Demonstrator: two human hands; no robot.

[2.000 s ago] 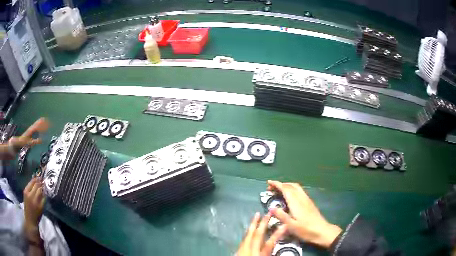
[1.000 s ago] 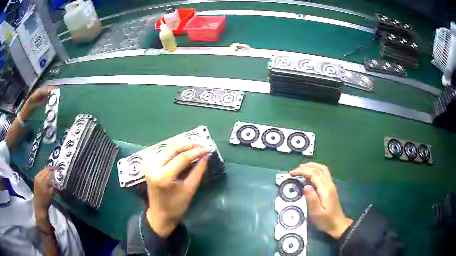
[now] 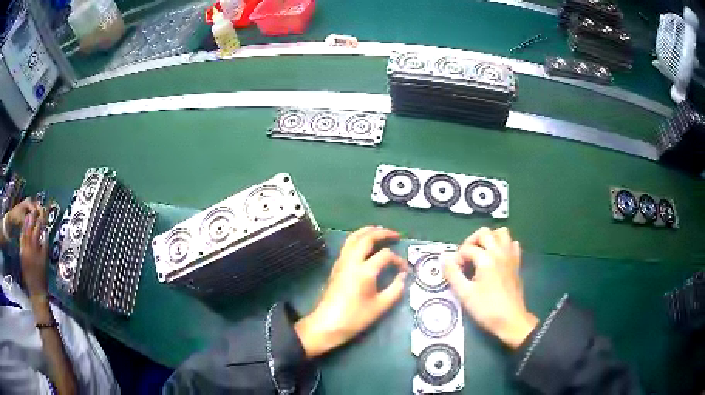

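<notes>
A silver three-ring plate (image 3: pixel 437 318) lies lengthwise in front of me. Its lowest seat shows a black ring; the upper two look paler. My left hand (image 3: pixel 362 287) is at its upper left edge, fingers curled with the fingertips close together. My right hand (image 3: pixel 488 284) is over its upper right edge, with thumb and fingertips at the top seat. Whether either hand pinches a small part cannot be seen. A plate stack (image 3: pixel 221 228) stands left of my left hand. Another plate with three black rings (image 3: pixel 441 190) lies beyond my hands.
A second plate stack (image 3: pixel 451 68) stands by the metal strip (image 3: pixel 224 100). A single plate (image 3: pixel 328 126) lies left of it, and a dark-ringed plate (image 3: pixel 645 207) lies right. A neighbour's hands are by a leaning stack (image 3: pixel 80 225). A bottle (image 3: pixel 225 33) and red tray (image 3: pixel 283 15) are beyond.
My left hand has moved from above the near plate stack, right to the plate in front of me. My right hand stays by the plate's upper end. The neighbour's raised hand has come down.
</notes>
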